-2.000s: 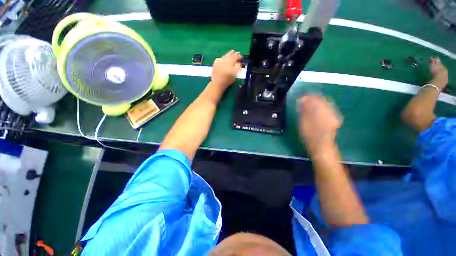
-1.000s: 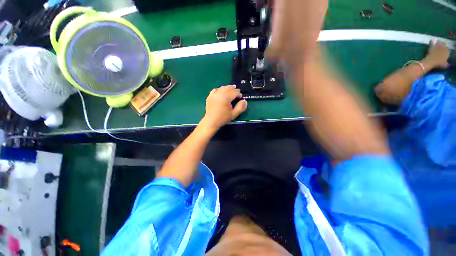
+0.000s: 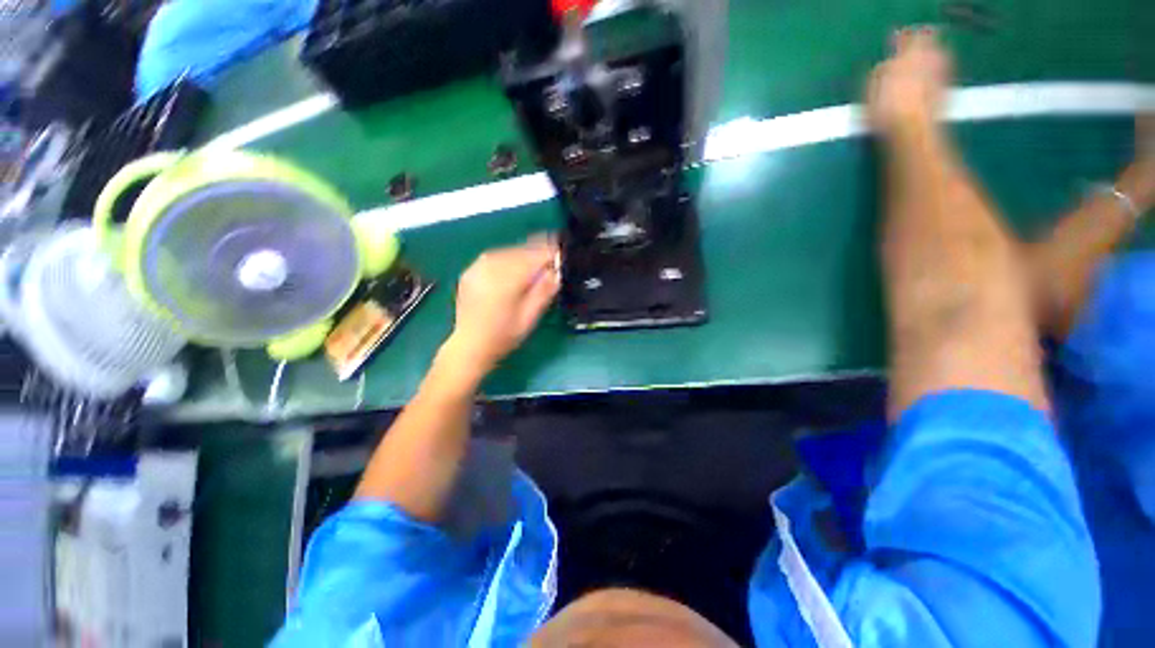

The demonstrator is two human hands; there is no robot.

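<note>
The black toggle press fixture (image 3: 623,190) stands on the green bench in front of me, with its red handle (image 3: 573,8) cut off by the top edge. My left hand (image 3: 504,301) is beside the left edge of the base plate, fingers curled; whether it holds something small cannot be seen. My right hand (image 3: 909,86) is stretched out to the far right over the white line, away from the fixture; its fingertips are blurred. Two small dark watch modules, one on the left (image 3: 400,187) and one nearer the fixture (image 3: 503,161), lie on the green surface.
A green-yellow fan (image 3: 260,263) and a white fan (image 3: 91,310) stand at left. A wooden-coloured block (image 3: 360,332) lies beside them. A black parts tray (image 3: 418,48) is at the back. A neighbouring worker's arm (image 3: 1092,241) and blue sleeve are at right.
My right hand has left the fixture's handle and moved out to the right. The red handle shows again at the top. My left hand stays beside the base, more curled. The view has shifted and tilted.
</note>
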